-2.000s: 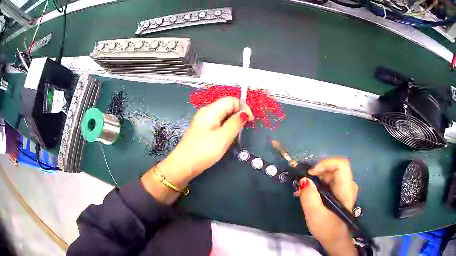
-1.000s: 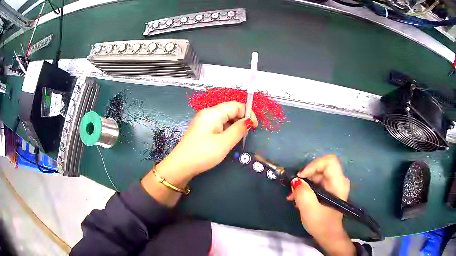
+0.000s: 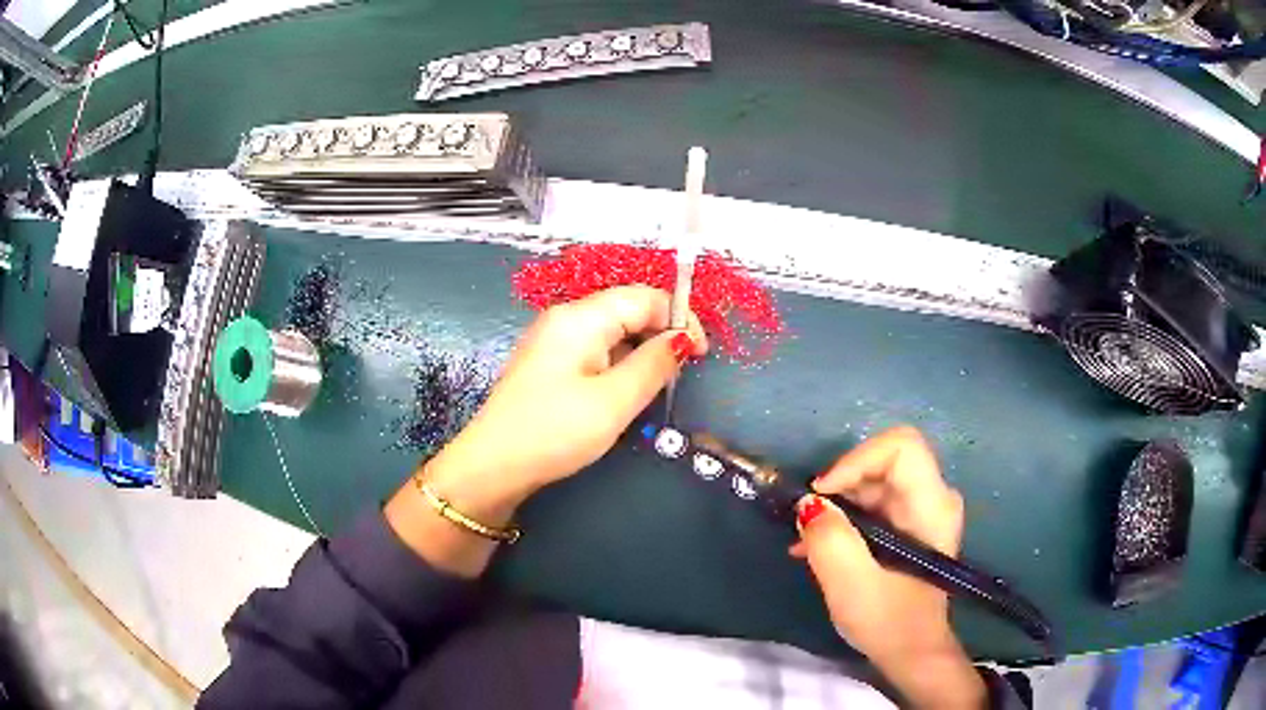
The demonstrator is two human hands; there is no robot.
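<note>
My left hand [image 3: 576,388] holds slim pale tweezers [image 3: 686,250], wide end up, with the lower tips near the first white disc [image 3: 669,443] of a black LED bar housing [image 3: 690,462] on the green mat. My right hand [image 3: 889,541] holds a soldering iron [image 3: 923,556] by its black handle. Its metal barrel [image 3: 743,465] lies over the bar's upper edge, its tip close to the first discs. I cannot tell whether the tip touches. My right hand and the iron hide the rest of the bar.
Red wires [image 3: 611,268] lie behind my left hand, black wires [image 3: 444,402] left of it. A solder spool [image 3: 288,372] and stacked grey bars [image 3: 382,164] stand left. A grey bar [image 3: 562,60] lies at the back. A fan [image 3: 1132,340] and dark scoop-shaped holder [image 3: 1152,524] are right.
The iron has swung from beyond the bar down along its upper edge, its tip now near the first discs. My right hand moved slightly left. My left hand keeps the tweezers near the bar's end.
</note>
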